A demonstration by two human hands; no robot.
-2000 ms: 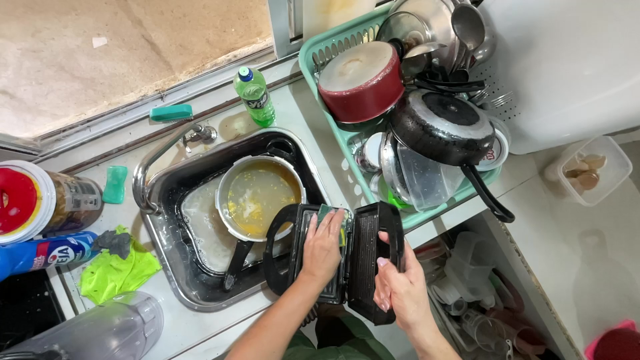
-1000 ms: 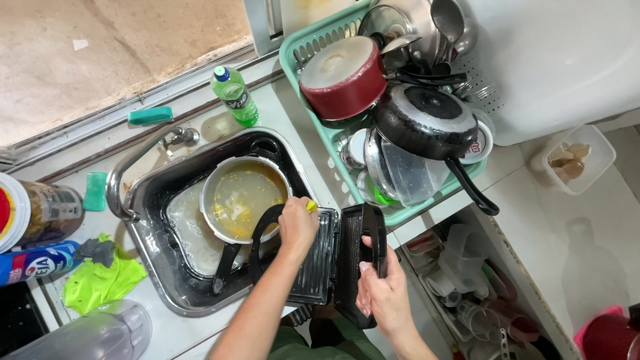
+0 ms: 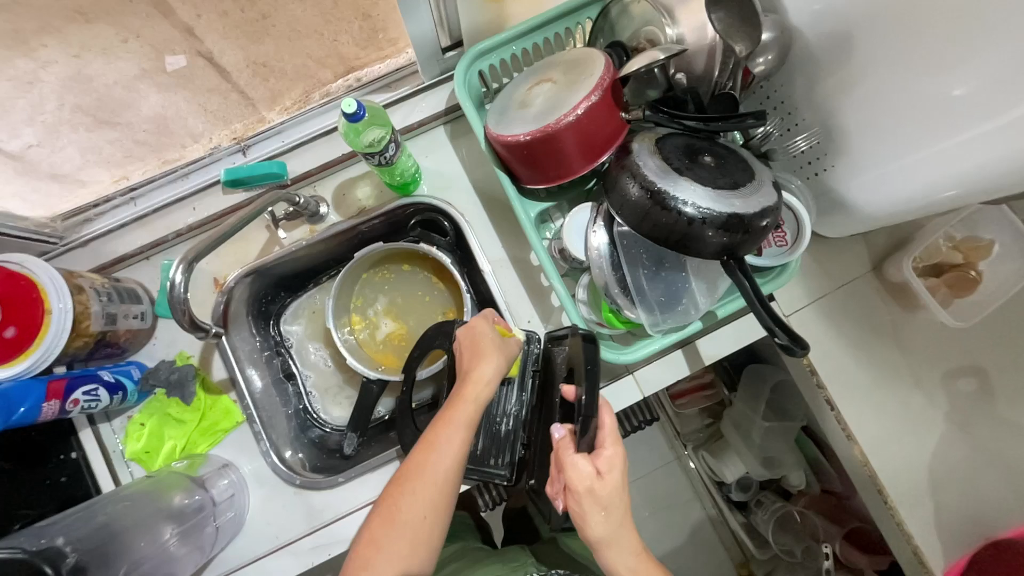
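Note:
My left hand (image 3: 482, 352) grips a yellow and green sponge (image 3: 513, 352) and presses it on the upper part of a ridged black grill plate. That plate belongs to an opened sandwich press (image 3: 506, 432), held over the sink's front right edge, with soapy streaks on its ridges. My right hand (image 3: 590, 472) is closed around the handle of the press's other half, which stands steeply tilted. To the left, a metal pot (image 3: 400, 308) of cloudy water with yellow bits sits in the steel sink (image 3: 280, 456), its black handle pointing toward me.
A green dish rack (image 3: 512, 216) at the right holds a red pot (image 3: 560, 112), a black frying pan (image 3: 692, 192) and lids. Behind the sink are the faucet (image 3: 192, 264) and a green detergent bottle (image 3: 384, 148). A lime cloth (image 3: 180, 420) and jars lie left; an open cabinet is below right.
My left hand, flat on the grill plate two seconds ago, is now closed around the sponge near the plate's upper edge. My right hand keeps hold of the other half.

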